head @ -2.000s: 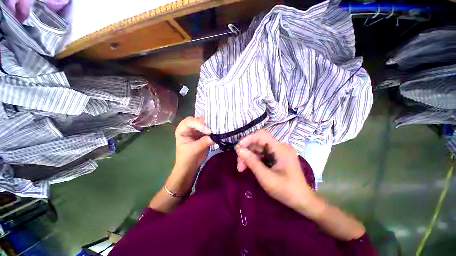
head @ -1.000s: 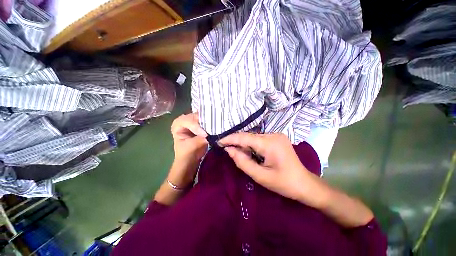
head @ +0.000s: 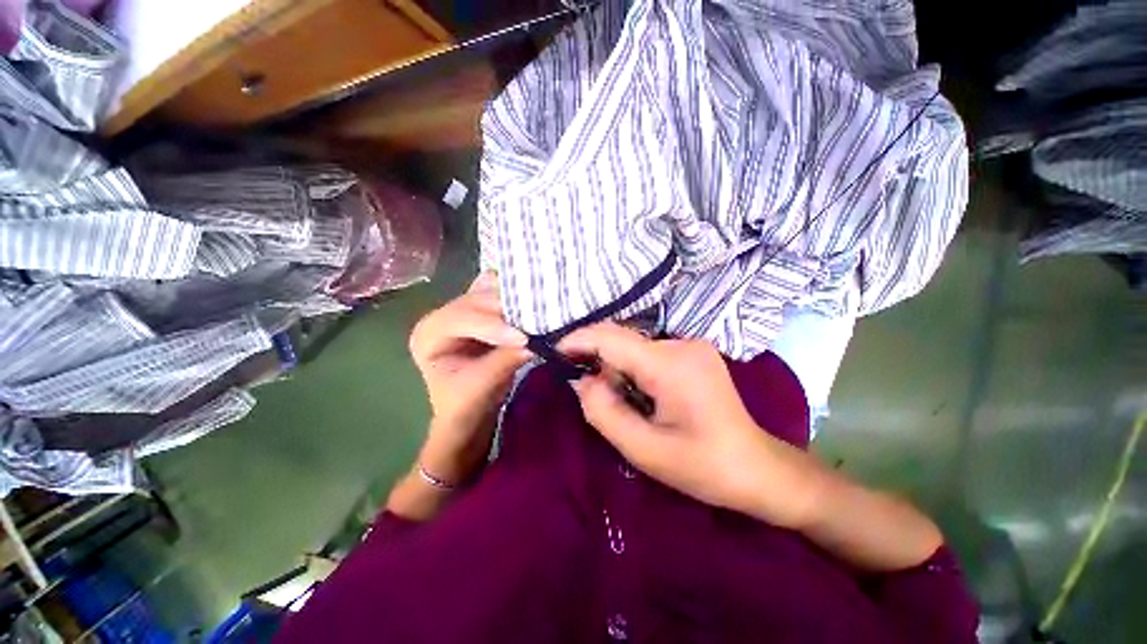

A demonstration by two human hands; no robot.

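The striped garment (head: pixel 591 214) lies bunched over my lap, with a narrow dark ribbon trim (head: pixel 635 296) along its near edge. My left hand (head: pixel 463 352) pinches the trim and the cloth edge. My right hand (head: pixel 679 409) has its thumb and index finger at the trim just right of the left fingertips. A small dark object (head: pixel 635 395), perhaps thread snips, sits in the right palm. A thin dark thread (head: pixel 868 170) curls over the garment's right side. No needle can be made out.
A wooden table with a drawer (head: pixel 258 86) stands at the upper left. Piles of striped garments (head: pixel 126 239) lie at the left, and more striped garments (head: pixel 1094 157) are at the right edge. A yellow line (head: pixel 1097 535) runs on the green floor.
My right hand has moved left to the left fingertips since the oldest frame, and its thumb has since dropped slightly from the trim. The thread now lies over the garment's right side.
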